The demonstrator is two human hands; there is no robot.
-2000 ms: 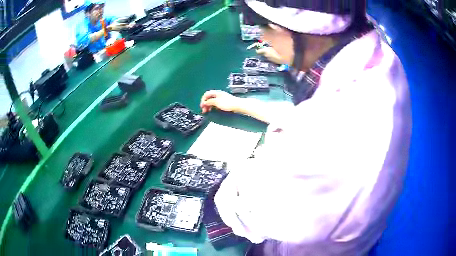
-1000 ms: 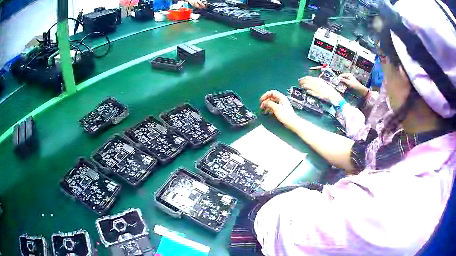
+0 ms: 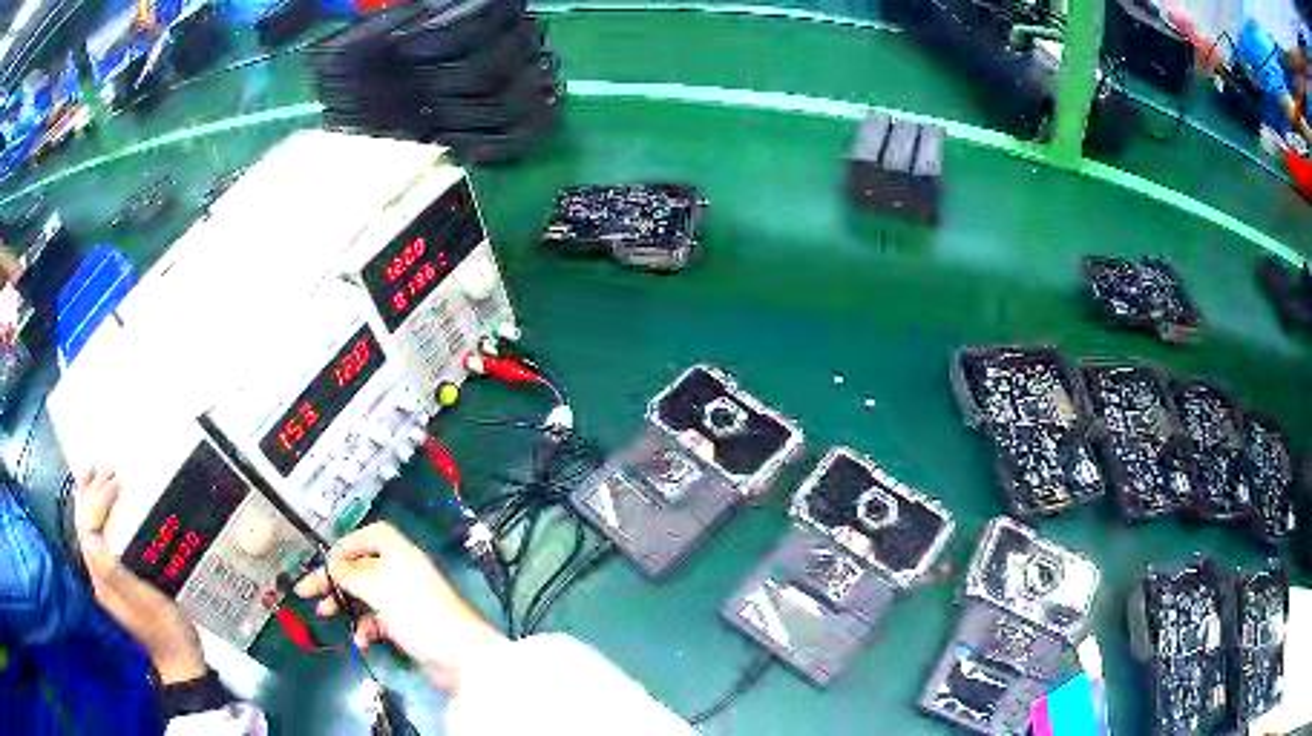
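Three cream-white bench power supplies (image 3: 335,385) with red digit displays stand in a row at the left. My left hand (image 3: 137,582) lies against the left side of the nearest supply, with its fingers up. My right hand (image 3: 377,582) is at that supply's front, closed on a thin black lead (image 3: 350,621). A red clip (image 3: 295,627) sits beside my right fingers at the output terminals. Other red clips (image 3: 511,368) are at the farther supplies. Where the black lead ends is blurred.
Dark cables (image 3: 540,496) lie tangled right of the supplies. Three wired grey units (image 3: 813,604) stand in a row beyond them. Open housings with circuit boards (image 3: 1029,424) are at the right. Black housings (image 3: 432,72) are stacked behind. Someone's blue clothing (image 3: 43,575) shows at the left edge.
The view has swung to the left, from the seated people and board housings to the power supplies, which are now close. My two hands have come into view.
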